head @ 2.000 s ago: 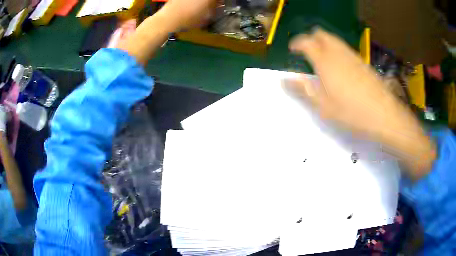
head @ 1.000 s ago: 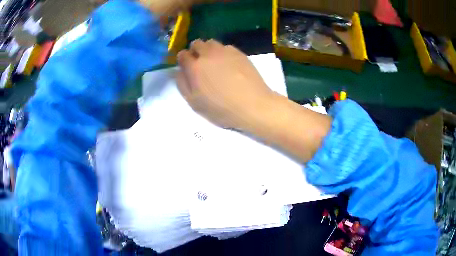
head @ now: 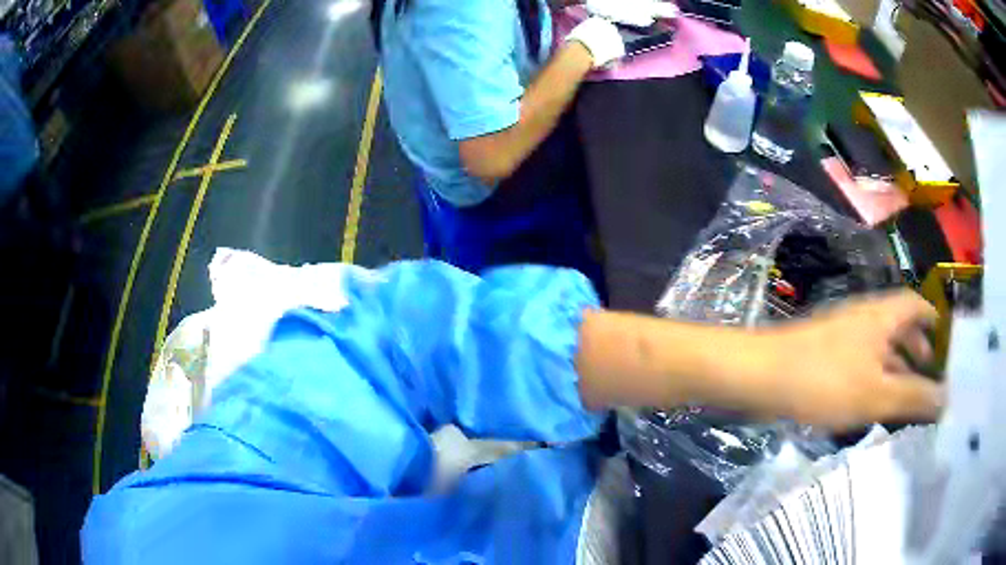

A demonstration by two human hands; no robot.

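Note:
My left hand (head: pixel 849 359) reaches to the right over a clear poly bag, fingers curled. Its fingertips are beside an upright white card insert (head: pixel 976 386) at the right edge; whether they grip it or anything else cannot be told. The clear poly bag (head: pixel 706 265) lies on the black mat with black cables (head: pixel 814 263) and some red and yellow bits inside. A fanned stack of white inserts (head: pixel 822 519) is at the lower right, below my hand. My right hand is out of the picture.
A co-worker (head: pixel 458 99) in light blue, with a white glove, stands ahead at a pink mat (head: pixel 695 50). A white squeeze bottle (head: pixel 730 110) and a clear bottle (head: pixel 785 99) stand beyond the bag. Yellow bins (head: pixel 910 149) line the right. Green floor with yellow lines is left.
The view has swung left, showing the co-worker and floor. The insert stack now sits at the lower right. My right hand has left the picture.

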